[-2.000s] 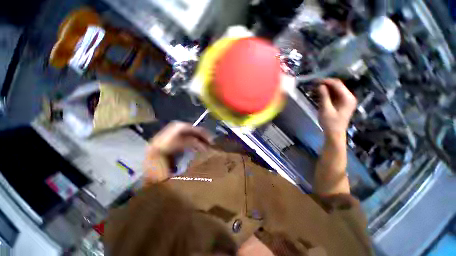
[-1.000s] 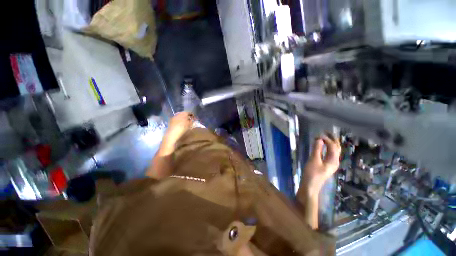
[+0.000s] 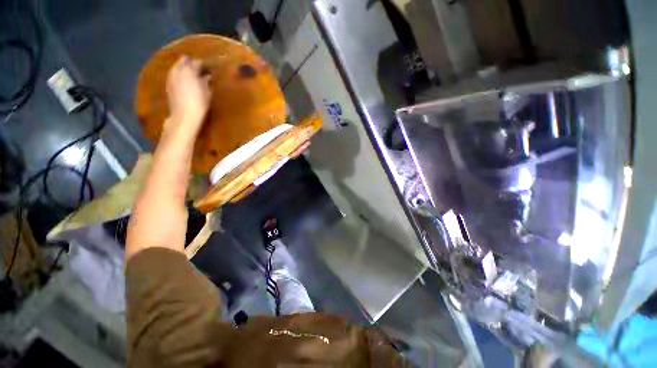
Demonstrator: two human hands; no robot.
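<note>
A round orange-brown wooden stool seat (image 3: 248, 93) is at the upper left. My left hand (image 3: 189, 90) is over it, with the fingers curled; whether they hold or touch anything is unclear. A second, thinner-looking wooden piece (image 3: 256, 169) is tilted beside the seat's lower right side. A white flat item (image 3: 248, 152) lies along it. I cannot make out my right hand.
A pale machine panel (image 3: 306, 79) and a clear guard (image 3: 504, 172) are on the right. A tan sack (image 3: 108, 205) is below left of the seat. Black cables (image 3: 90, 144) lie at the left. A leg and shoe (image 3: 272, 233) show below the seat.
The view has swung to the stool. My left arm has reached forward over the seat. My right hand has left the clear view, and the open machine bed is replaced by the clear guard.
</note>
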